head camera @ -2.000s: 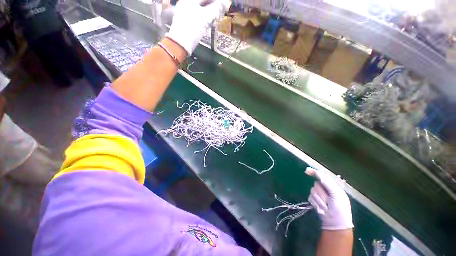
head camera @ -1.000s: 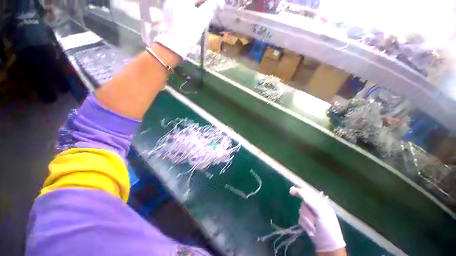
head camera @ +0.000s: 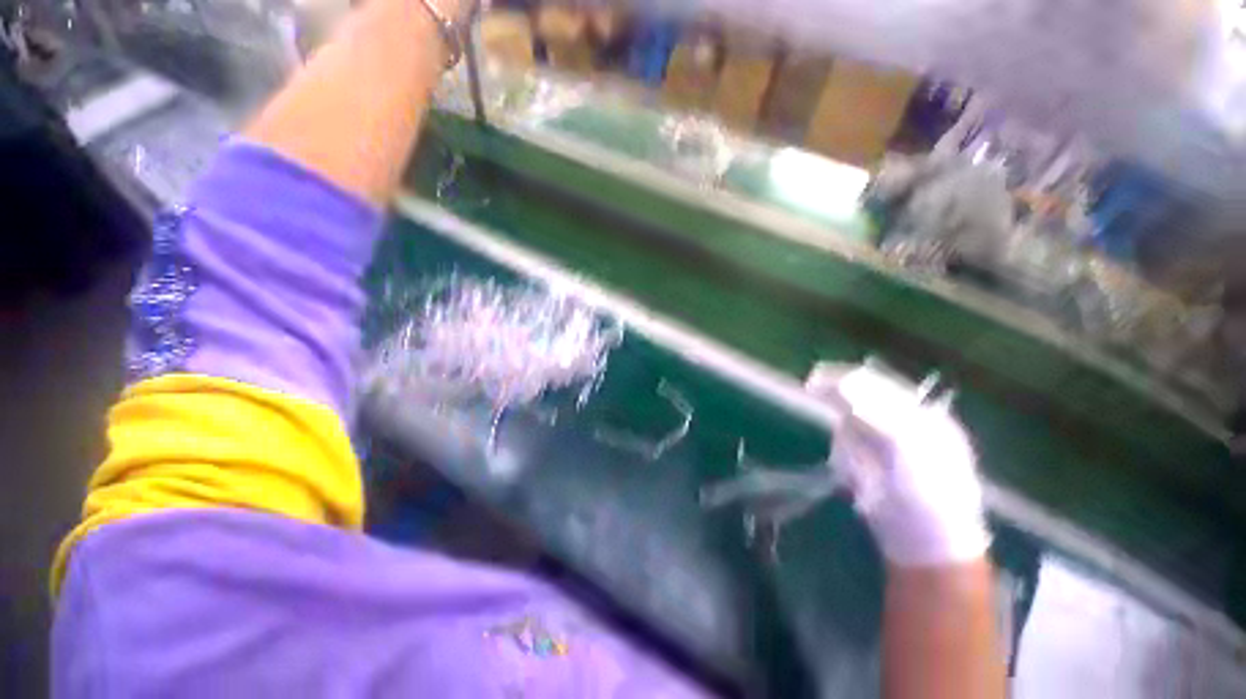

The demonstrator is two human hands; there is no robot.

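The frame is blurred. My right hand [head camera: 909, 471], in a white glove, is closed around a small bunch of pale wires [head camera: 772, 494] whose loose ends fan out to its left over the green belt. My left arm reaches up and away at the upper left; my left hand is cut off by the top edge, with only the wrist and bracelet showing. A tangled pile of white wires [head camera: 485, 341] lies on the belt below my left forearm. One loose bent wire [head camera: 659, 430] lies between the pile and my right hand.
A pale metal edging [head camera: 656, 341] divides the work belt from a second green lane [head camera: 765, 294]. Beyond are cardboard boxes [head camera: 861, 107] and a greyish heap [head camera: 957, 212] on a shelf. A white sheet [head camera: 1093, 635] is at the lower right. Trays lie far left, blurred.
The view has shifted. My left hand has gone out at the top edge. My right hand appears higher in the picture, still with the wires, and the white sheet shows more at the lower right.
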